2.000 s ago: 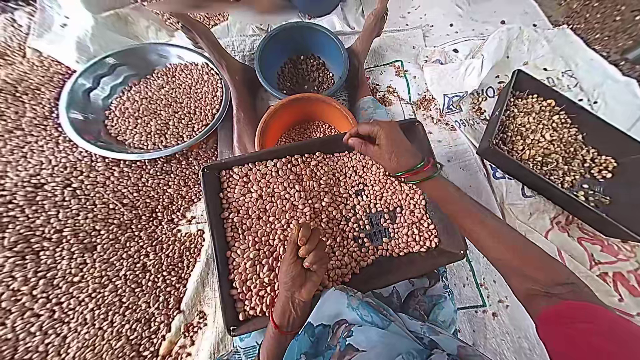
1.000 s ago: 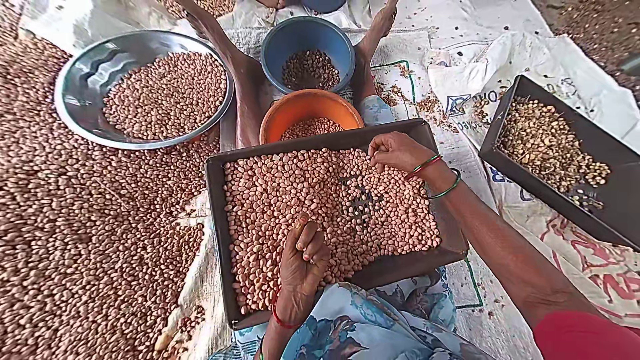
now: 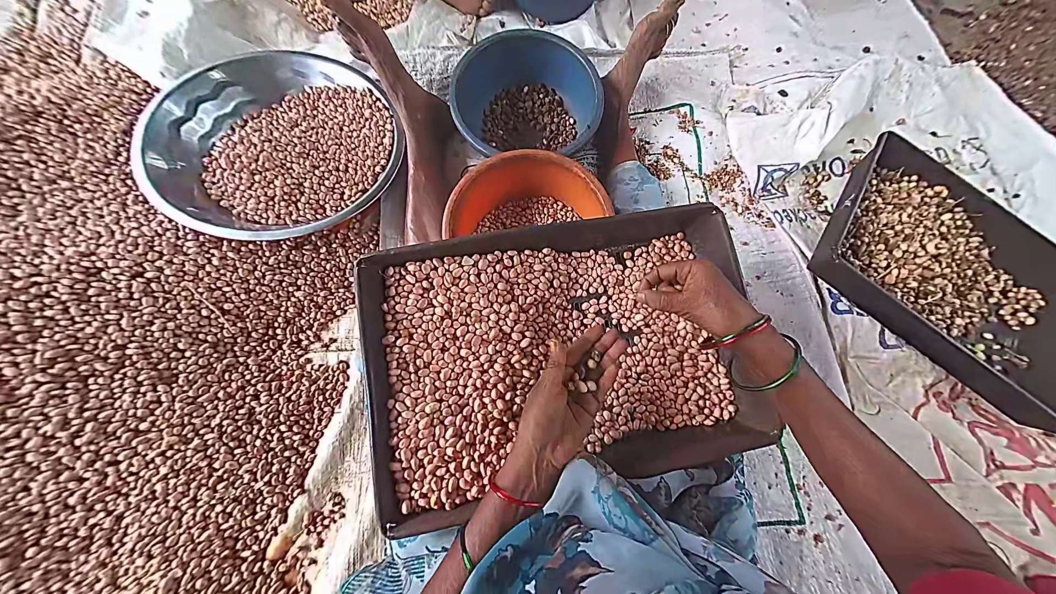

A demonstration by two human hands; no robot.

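Note:
A dark rectangular tray (image 3: 375, 396) rests over the lap, spread with pinkish-brown shelled peanuts (image 3: 470, 355). My left hand (image 3: 571, 392) is palm up over the tray's middle, its fingers curled around a few dark and pale kernels (image 3: 587, 371). Just right of it, my right hand (image 3: 689, 293) hovers low over the peanuts with thumb and forefinger pinched; whether something small sits between them cannot be made out. Bits of the tray's dark bottom show between the two hands.
Beyond the tray stand an orange bowl (image 3: 528, 177) with peanuts and a blue bowl (image 3: 526, 49) with darker kernels, between two legs. A steel basin (image 3: 148, 157) of peanuts is at left, above a large peanut heap (image 3: 165, 396). A second dark tray (image 3: 899, 318) holds shrivelled kernels at right, on printed sacks (image 3: 825, 107).
My left hand, closed earlier, has turned palm up and opened somewhat, showing the kernels in it. My right hand has come from the tray's far edge nearer to the left one.

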